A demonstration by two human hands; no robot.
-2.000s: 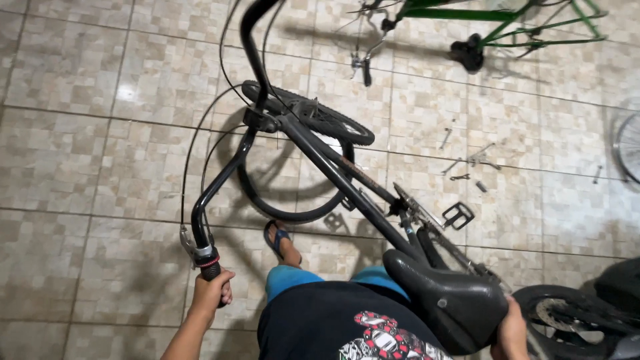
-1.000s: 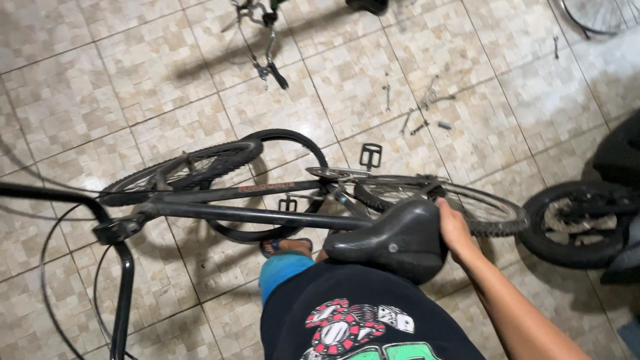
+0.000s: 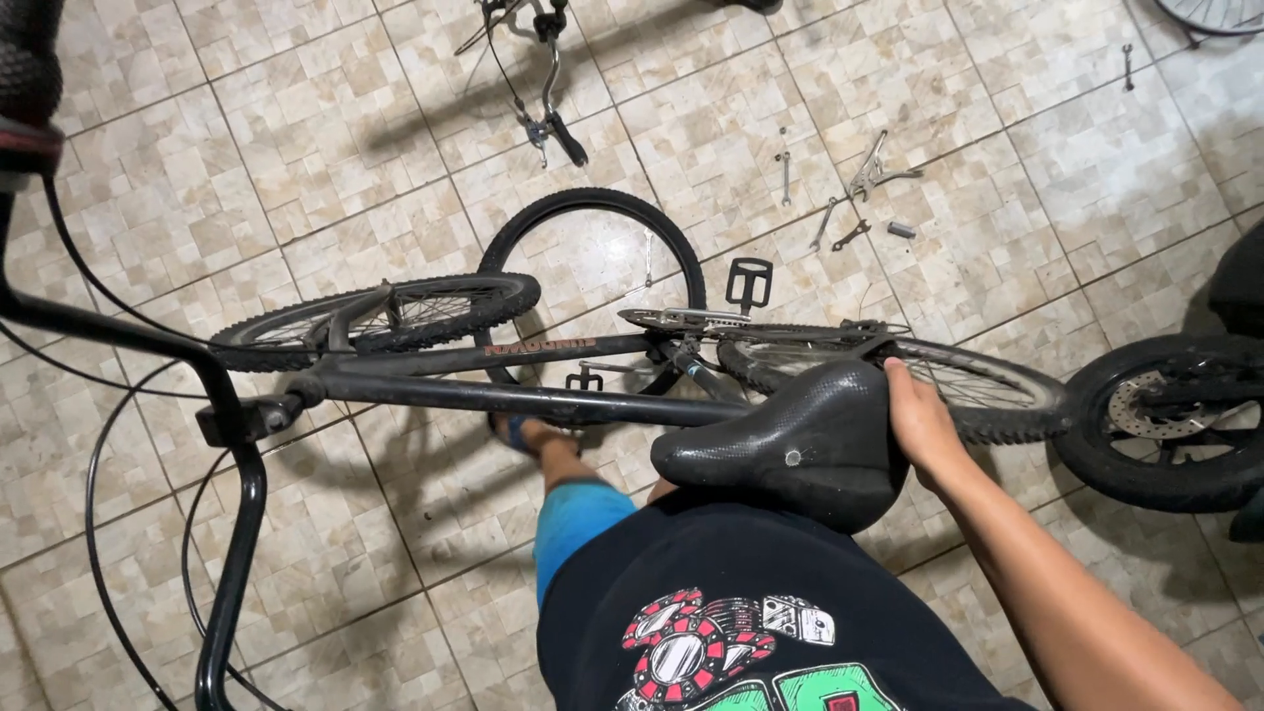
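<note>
My right hand [image 3: 923, 420] grips the rear edge of the black bicycle saddle [image 3: 790, 449], its fingers partly hidden behind it. The dark bicycle frame [image 3: 513, 395] runs leftward from the saddle to the black handlebar [image 3: 232, 494], whose upper grip [image 3: 28, 74] shows at the top left corner. The knobby front wheel [image 3: 370, 321] points left, and the rear wheel [image 3: 987, 385] lies to the right of the pedal [image 3: 750, 283]. My left hand is out of view.
A loose tire [image 3: 592, 197] lies on the tiled floor under the bicycle. Wrenches [image 3: 786, 178], locking pliers [image 3: 874, 178] and a small metal cylinder [image 3: 901, 230] are scattered beyond. At the right, a motorcycle wheel [image 3: 1160, 420] is close to the rear wheel. Another handlebar's brake lever [image 3: 568, 140] is at the top.
Two seconds ago my left hand held the handlebar grip; it has left the view. The bicycle has swung round so its frame lies across the view. My right hand stays on the saddle.
</note>
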